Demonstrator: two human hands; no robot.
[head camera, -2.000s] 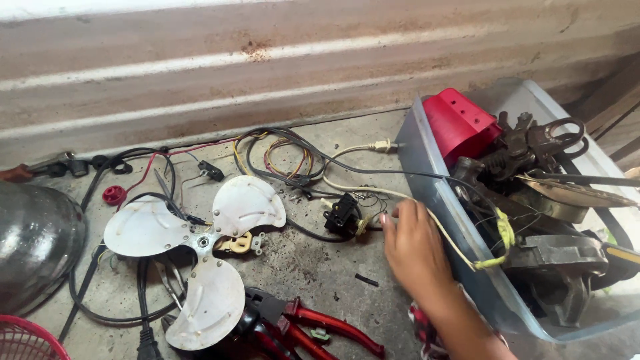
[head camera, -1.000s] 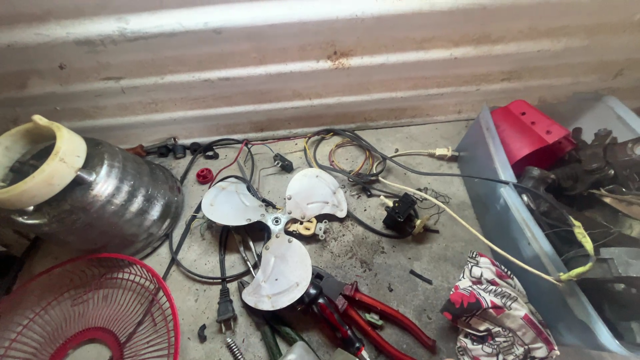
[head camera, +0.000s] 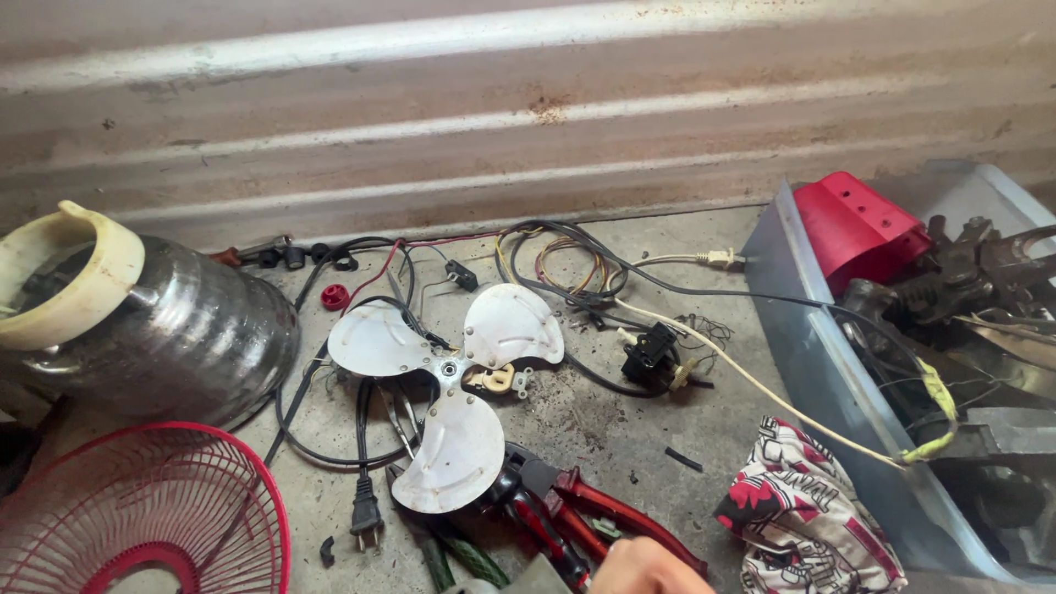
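Observation:
Only part of my right hand (head camera: 648, 569) shows at the bottom edge, beside the red-handled pliers (head camera: 627, 516) and a grey object (head camera: 540, 577); its fingers are cut off, so whether it holds anything is unclear. My left hand is out of view. A three-bladed metal fan blade (head camera: 450, 371) lies above the pliers, over cords and a cream plastic part (head camera: 495, 379). Below its left blade lies a black two-pin plug (head camera: 365, 511). A black switch-like part (head camera: 652, 355) with loose wires is right of the blade. A crumpled patterned cloth (head camera: 808, 511) lies at lower right.
A clear plastic bin (head camera: 841, 388) of metal parts and a red plastic piece (head camera: 858, 223) stands at right. At left are a metal pot-like vessel (head camera: 181, 330) with a cream ring (head camera: 115, 247) and a red fan guard (head camera: 280, 511). A corrugated metal wall (head camera: 495, 140) runs behind.
My right hand was beside the black switch-like part two seconds ago, was out of view one second ago, and now shows at the bottom edge. The view has shifted.

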